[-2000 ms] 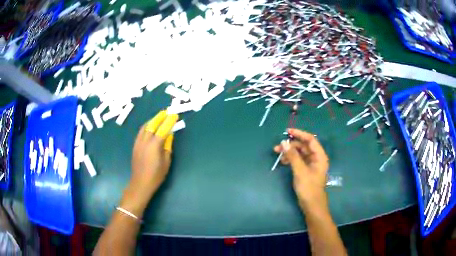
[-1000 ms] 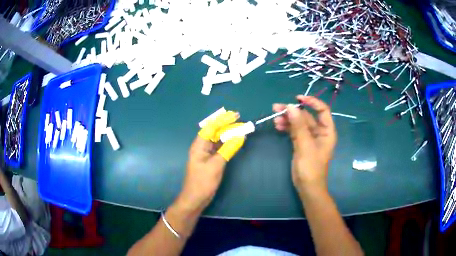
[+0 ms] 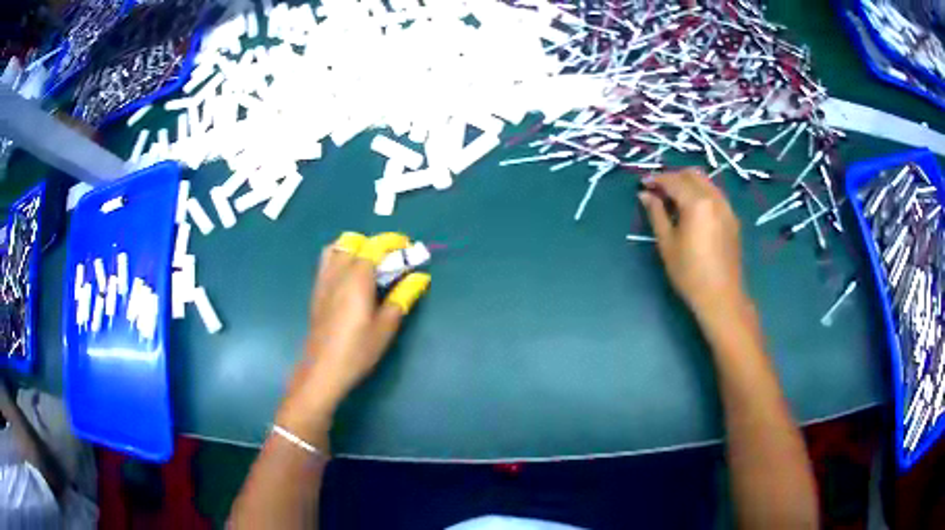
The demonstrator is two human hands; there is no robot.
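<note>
My left hand (image 3: 352, 311) has yellow covers on its fingertips. It grips white sleeves (image 3: 402, 263), and a thin red line sticks out to their right. My right hand (image 3: 696, 233) is at the lower edge of the rod heap (image 3: 663, 93), its thumb and forefinger close together. Whether they pinch a rod is too blurred to tell. A short white stick (image 3: 640, 238) shows just left of my right hand. The large heap of white sleeves (image 3: 363, 72) spreads from the centre to the left, with a few loose ones nearest me.
A blue tray (image 3: 119, 383) with loose white pieces is at left. Other blue trays (image 3: 881, 238) of mixed sticks are at the far right and far left edges. A pale strip (image 3: 881, 121) crosses the green bench. A person's white clothing (image 3: 26, 497) shows at lower left.
My hands were close together, with a rod at the sleeve. Now they are apart: my left hand has moved left with the sleeves, my right to the rod heap. The view has shifted slightly.
</note>
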